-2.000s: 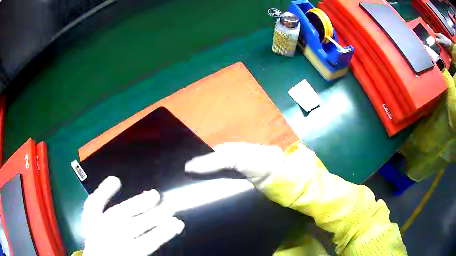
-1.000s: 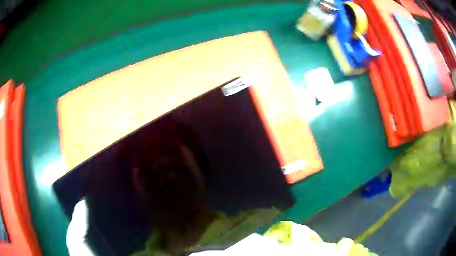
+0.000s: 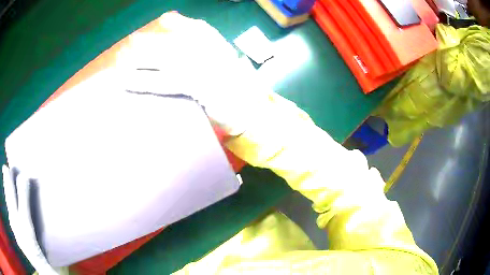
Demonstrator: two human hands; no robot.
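The tablet (image 3: 129, 177) shows its pale, overexposed back cover, above the red-orange foam pad (image 3: 75, 83), whose edges show around it. A small white label sticks out at its lower right corner. My right hand (image 3: 182, 70), in a white glove and washed out by glare, lies over the tablet's upper right edge and holds it. My left hand (image 3: 24, 220), also gloved, grips the tablet's left edge with its fingers along the side. The fingers of my right hand are hard to tell from the pad and the tablet.
A white cloth or paper (image 3: 254, 44) lies on the green mat (image 3: 317, 102). The blue tape dispenser (image 3: 290, 8) is cut off at the top. Stacked red foam pads (image 3: 370, 43) with a tablet (image 3: 400, 12) stand at right, beside another person's yellow sleeve (image 3: 446, 75). A red edge shows at lower left.
The tablet has turned from its black screen to its pale back. My right hand has moved up to its upper edge. The view has shifted right and down.
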